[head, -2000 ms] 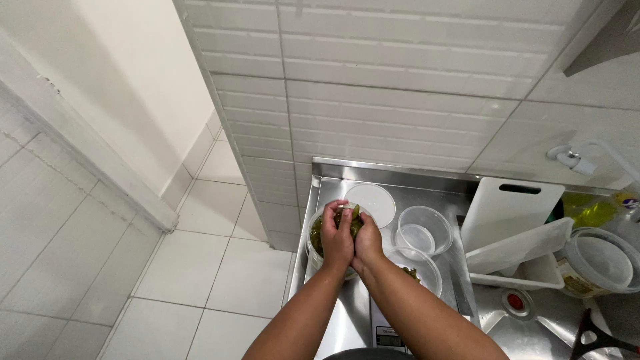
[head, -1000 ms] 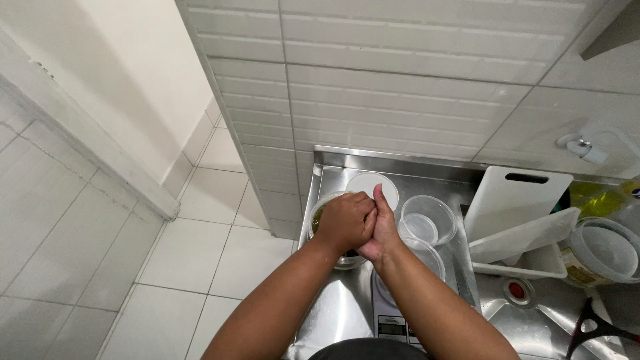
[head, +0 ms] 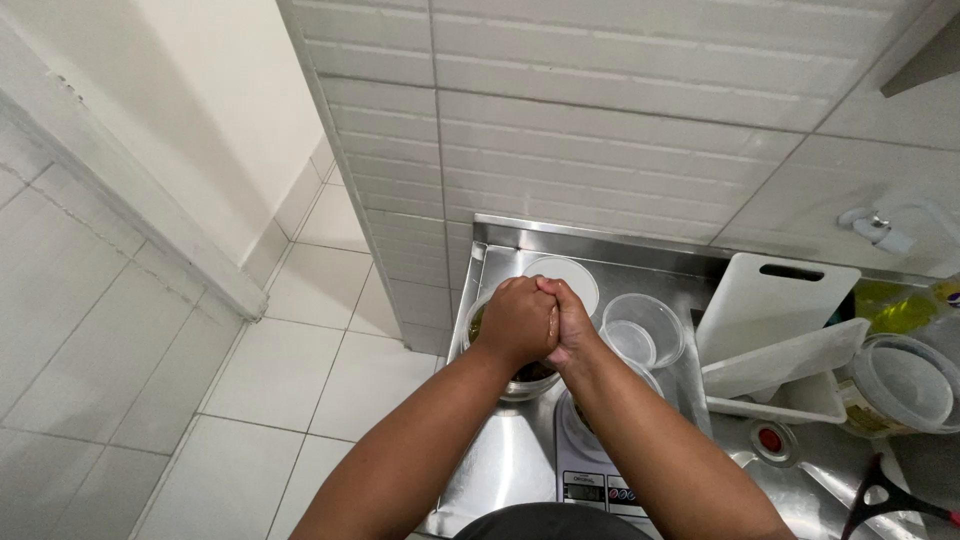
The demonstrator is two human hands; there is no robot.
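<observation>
My left hand (head: 520,321) and my right hand (head: 574,324) are clasped tightly together, their skin wet, over a clear round container (head: 529,391). Green food pieces (head: 475,327) show inside it; the food between my palms is hidden. Partly under my right forearm, another clear round container (head: 583,435) with dark contents sits on a kitchen scale (head: 564,474). Behind my hands lies a round white lid (head: 574,279). A clear round tub (head: 669,330) stands to the right of them.
A steel counter (head: 499,450) meets a tiled wall at the back. On the right are a white cutting board (head: 769,304), a white rectangular tray (head: 810,401), a large plastic tub (head: 911,382), a sink drain (head: 772,442) and a black-handled tool (head: 874,491).
Two seconds ago my cupped hands showed green food pieces between them, over the left container. They have since closed together, and the food in them is hidden.
</observation>
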